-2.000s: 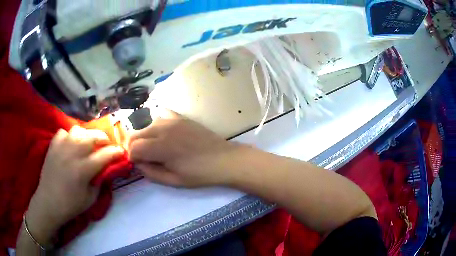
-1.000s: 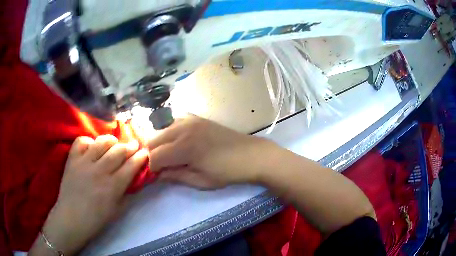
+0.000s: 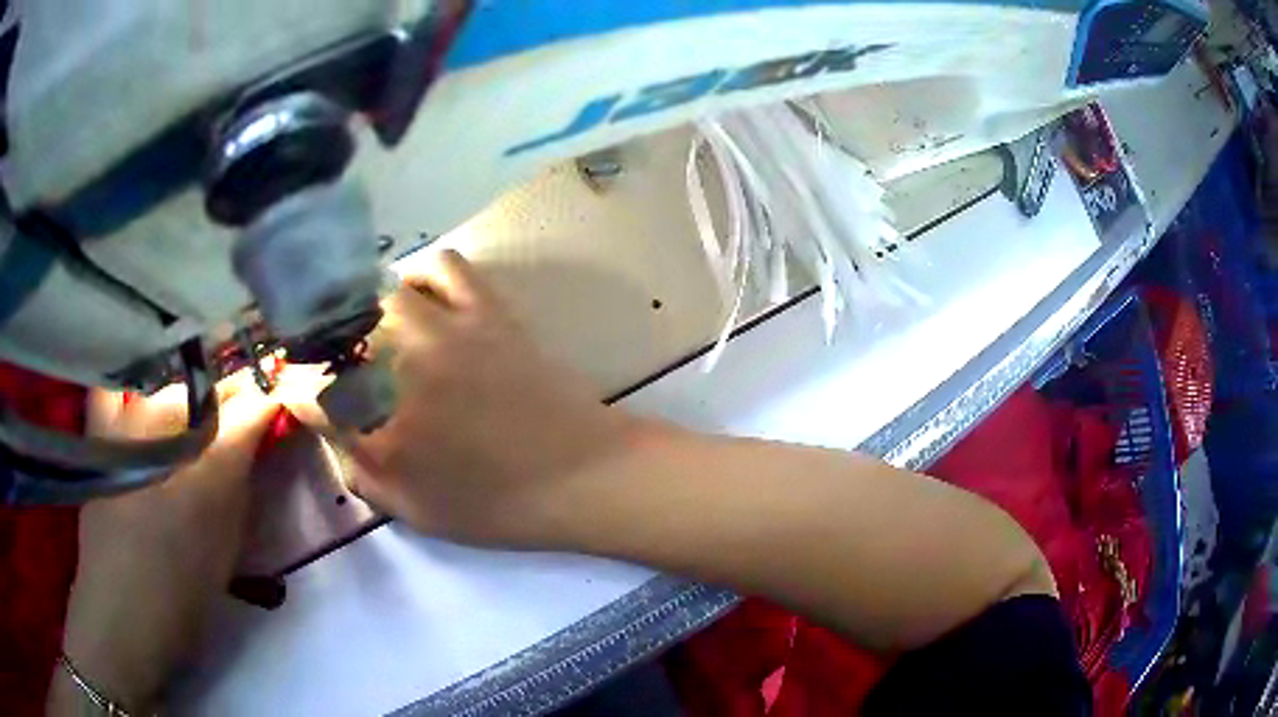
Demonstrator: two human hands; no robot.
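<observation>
The white sewing machine head (image 3: 673,91) with a blue stripe fills the top of the view. My right hand (image 3: 470,406) lies on the machine bed (image 3: 561,252), its fingers close beside the brightly lit needle area. My left hand (image 3: 175,504) is at the left, its fingers partly hidden behind the machine's front parts. A small bit of red cloth (image 3: 280,423) shows between the fingertips of both hands under the needle area. More red cloth (image 3: 39,560) hangs at the far left. The needle and presser foot are mostly hidden.
White strips (image 3: 799,210) hang from the machine arm over the bed. A measuring strip (image 3: 561,651) runs along the table's front edge. A blue crate (image 3: 1160,490) with red pieces (image 3: 1037,490) stands at the right below the table. A dark control panel (image 3: 1138,39) is at the top right.
The view has moved closer to the machine head, which now covers more of the left side. My hands are nearer the needle, and less red cloth shows between and around them.
</observation>
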